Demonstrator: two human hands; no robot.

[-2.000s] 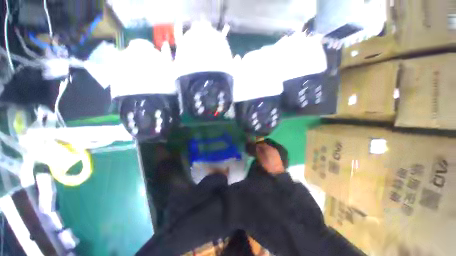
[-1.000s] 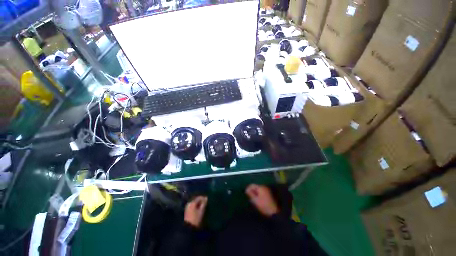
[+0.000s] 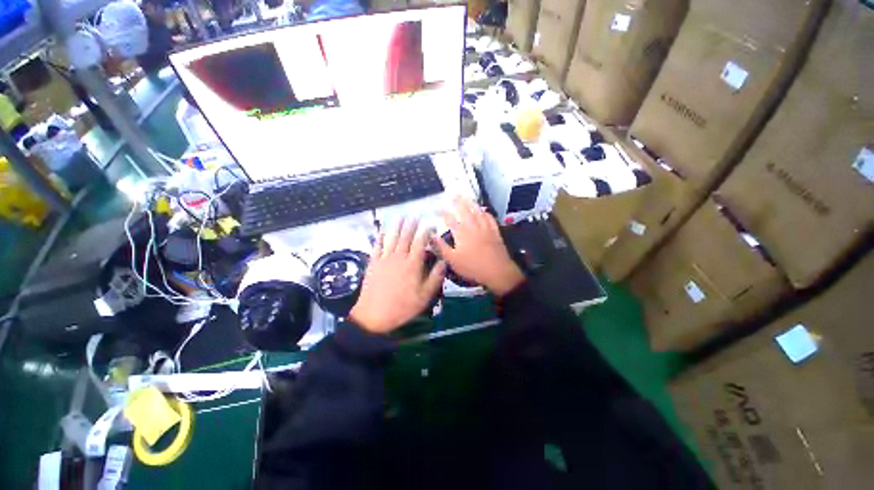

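Note:
Several white PTZ dome cameras with black ball heads stand in a row before the keyboard (image 3: 340,191). The leftmost camera (image 3: 274,314) and the one beside it (image 3: 339,278) show plainly; my hands largely cover those on the right. My left hand (image 3: 397,278) lies over the row with its fingers spread. My right hand (image 3: 477,251) is beside it, palm down, fingers extended over the right cameras. I see nothing held in either hand. Both sets of fingertips are just in front of the keyboard. The monitor (image 3: 335,96) shows a bright picture with dark and red patches.
Tangled white cables (image 3: 153,251) lie left of the cameras. A yellow tape roll (image 3: 163,438) is at lower left. A pale box with a dark display (image 3: 517,182) stands right of the keyboard. Brown cartons (image 3: 767,421) are stacked along the right, and an open one holds camera parts.
Both hands have moved from below the bench's front edge, up and forward over the cameras. The monitor has changed from blank white to a picture with dark and red patches. The view has shifted slightly.

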